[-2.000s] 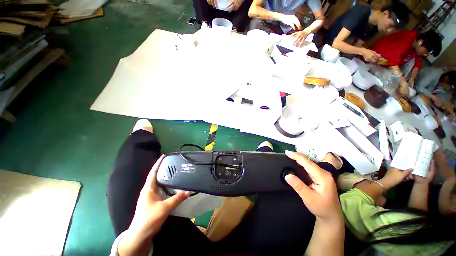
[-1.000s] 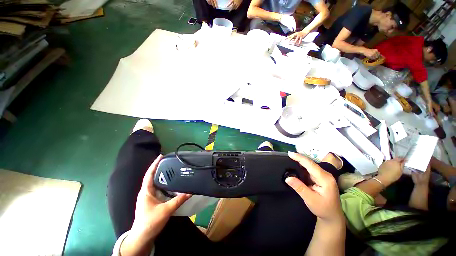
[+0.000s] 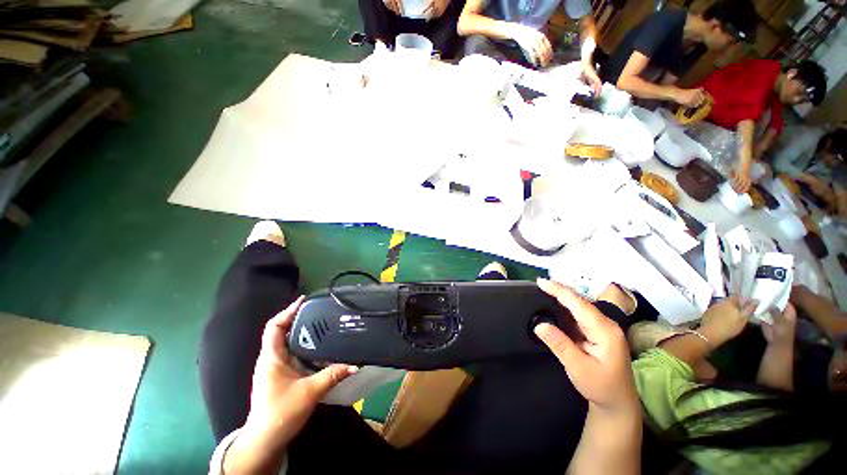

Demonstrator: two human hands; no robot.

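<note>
The mirror dash cam (image 3: 376, 325), a long black slab with rounded ends, is held level over my lap, its back facing me. A square mount recess is at its middle, speaker slots at its left end, and a thin black cable loops above the left half. My left hand (image 3: 290, 376) grips the left end, thumb along the lower edge. My right hand (image 3: 587, 348) grips the right end, thumb by the round lens recess. The front of the device is hidden.
A white-covered surface (image 3: 279, 148) lies ahead, with open white boxes (image 3: 664, 274), tubs (image 3: 548, 223) and yellow-orange rolls (image 3: 588, 149) on its right part. A person in green (image 3: 678, 390) sits close at right, holding a printed white item. Several people sit beyond. Cardboard (image 3: 70, 390) lies on the left floor.
The device has shifted and tilted slightly in my hands, and its cable now loops higher, clear of the mount recess. The neighbour's white sheet has turned to show a dark picture.
</note>
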